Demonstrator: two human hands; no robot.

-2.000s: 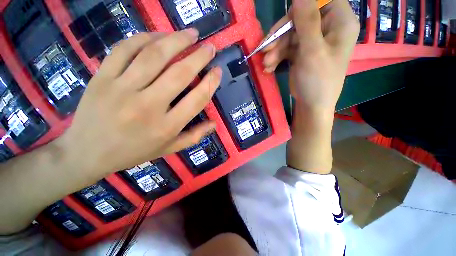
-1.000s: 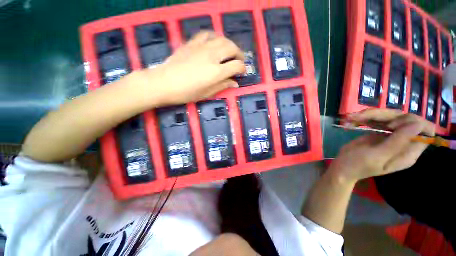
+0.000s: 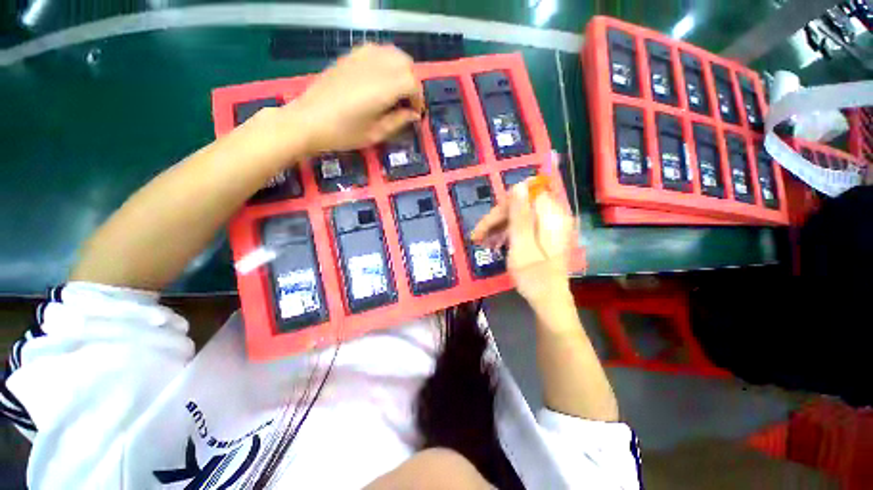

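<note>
The red foam tray (image 3: 402, 311) lies in front of me with black open-backed phones (image 3: 421, 239) in two rows. Several front-row phones show a small dark square near the far end and a white label near me. My left hand (image 3: 369, 96) is over the back row with its fingers bent down; whether it holds anything is hidden. My right hand (image 3: 538, 244) is over the tray's right front part and holds the tweezers (image 3: 539, 185) by the orange grip, pink end up; their tips cannot be made out.
Another red tray (image 3: 601, 124) of phones lies on the green bench (image 3: 144, 144) to the right, stacked on more red foam. A dark gridded strip (image 3: 297, 45) lies behind my tray. A white sticker strip (image 3: 814, 172) and a neighbour's dark sleeve (image 3: 794, 297) are at the right.
My right hand with the tweezers has moved left, from beside the tray to over its right front part. My left hand stays over the back row. The view now takes in more of the bench behind.
</note>
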